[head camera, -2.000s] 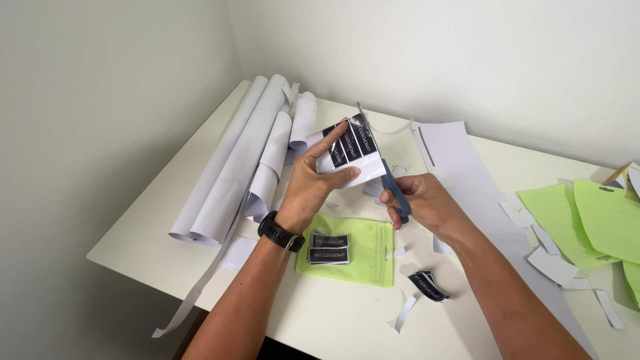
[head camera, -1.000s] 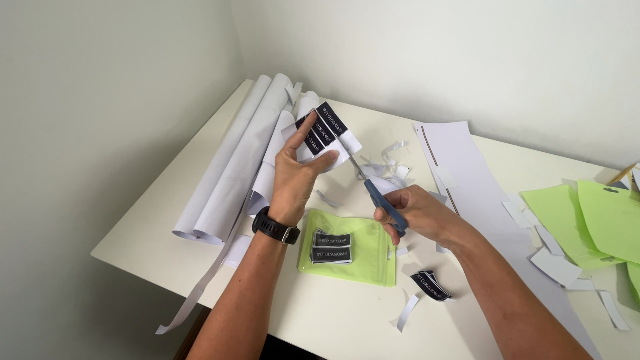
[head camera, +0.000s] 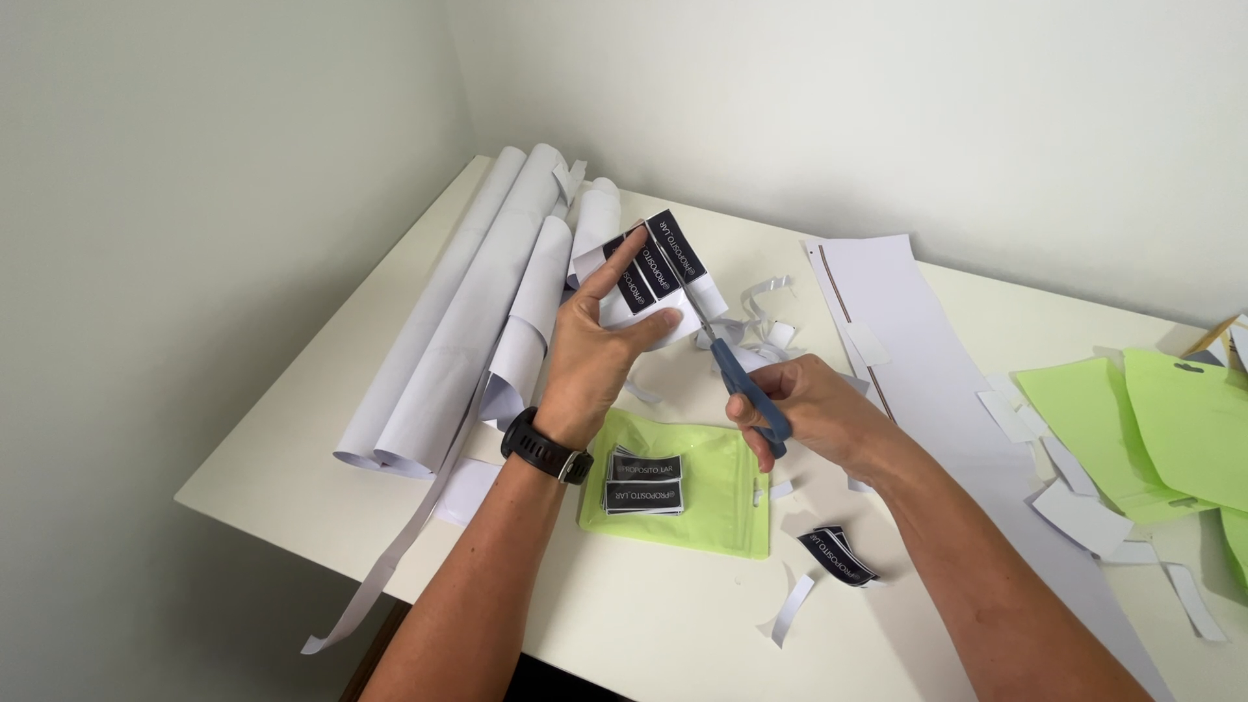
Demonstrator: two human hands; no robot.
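My left hand pinches a white paper sheet with several black printed labels between thumb and fingers. Blue-handled scissors are in my right hand, their blades lying along the gap between two labels. Below my hands a lime-green zip pouch lies on the table, with a small stack of cut black labels on it. More cut labels lie in a curled pile to the right of the pouch. The labels bear white writing.
Several rolls of white paper lie at the left, a long strip hanging past the edge of the white table. Paper scraps lie behind the scissors. A long white sheet and more green pouches are at the right.
The scissor blades stood at the sheet's right edge a second ago and now reach between two labels. Earlier the sheet was tilted differently in my left hand.
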